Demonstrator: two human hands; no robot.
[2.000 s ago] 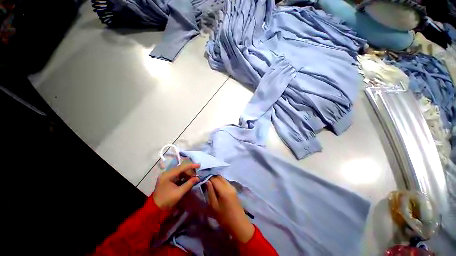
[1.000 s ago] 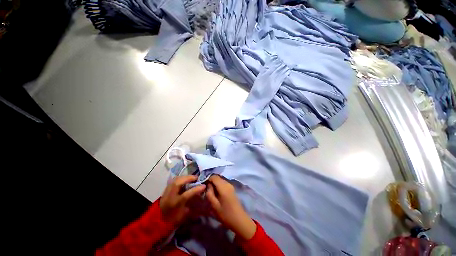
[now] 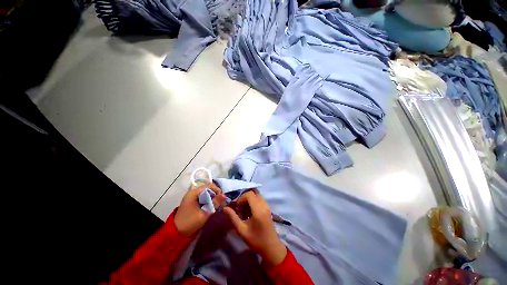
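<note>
A light blue shirt (image 3: pixel 344 217) lies spread on the white table in front of me, its collar (image 3: pixel 238 185) folded up near my hands. A white hanger hook (image 3: pixel 201 176) sticks out at its neck. My left hand (image 3: pixel 195 210) pinches the collar's left part. My right hand (image 3: pixel 253 222) is bent at the collar's other side, fingertips close to the neck edge; what they pinch is hard to see. A slim dark tool (image 3: pixel 282 220) sticks out beside my right hand, its other end hidden.
A pile of blue shirts (image 3: pixel 339 72) lies ahead, with a second pile (image 3: pixel 147 16) farther left. Shiny poly bags (image 3: pixel 453 150) lie at right, near tape rolls (image 3: pixel 458 231) and a pink-red bottle (image 3: pixel 450 276). The table's edge (image 3: pixel 100 170) curves at left.
My left hand has shifted its hold on the collar, with a folded part now showing in its fingers. My right hand has drawn slightly back, and the dark tool now shows beside it. The hanger hook has turned.
</note>
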